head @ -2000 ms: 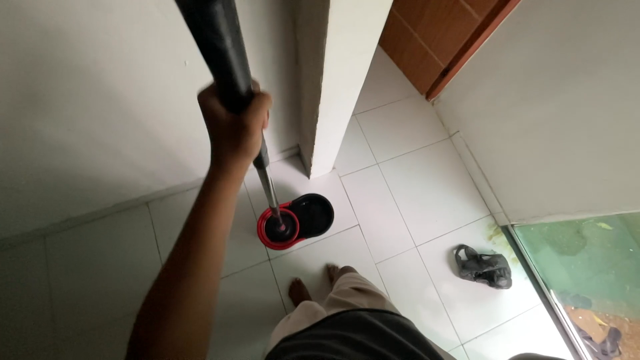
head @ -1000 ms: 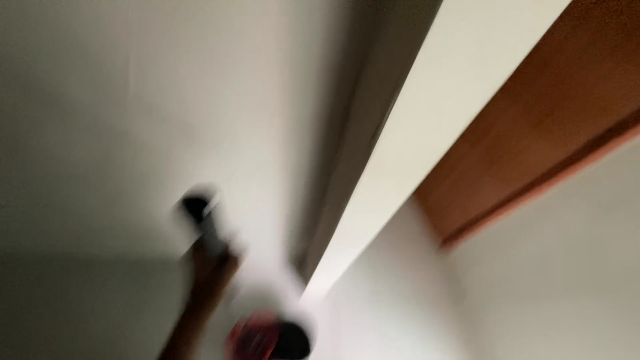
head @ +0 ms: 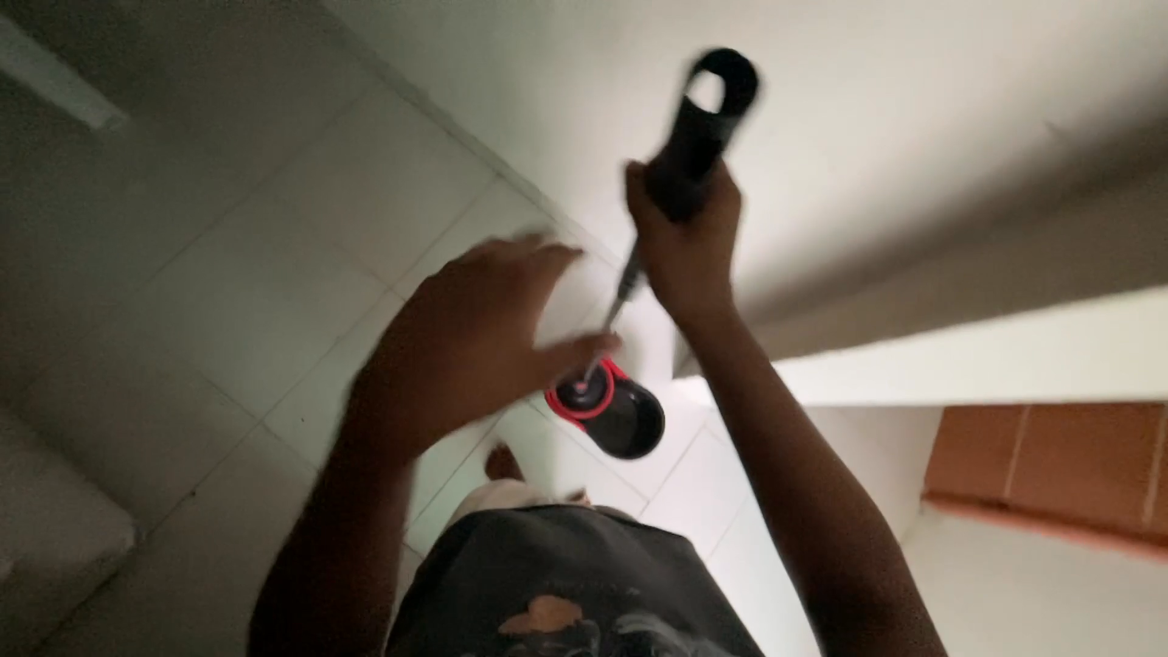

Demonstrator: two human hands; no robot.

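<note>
My right hand [head: 695, 233] is closed around the black grip of a mop handle [head: 693, 137], just below the hanging hole at its top. The thin metal pole [head: 619, 306] runs down to the round spinner basket [head: 584, 391] of a spin mop bucket [head: 630, 420], black with a red rim, which stands on the floor. The mop head is too small and dim to make out. To the left of the pole is my left hand [head: 474, 319], blurred, its thumb apart from the fingers, holding nothing; its thumb tip overlaps the view just above the basket.
Pale floor tiles [head: 301, 228] surround the bucket. A white wall [head: 867, 109] rises beyond the handle, with a wall edge [head: 912, 365] close on the right. My foot [head: 502, 463] is near the bucket. A pale block-like object [head: 64, 502] is at the lower left.
The view has swung strongly. Two hands show now, where one showed in each earlier frame. The mop handle is still held, with its lower end still at the bucket.
</note>
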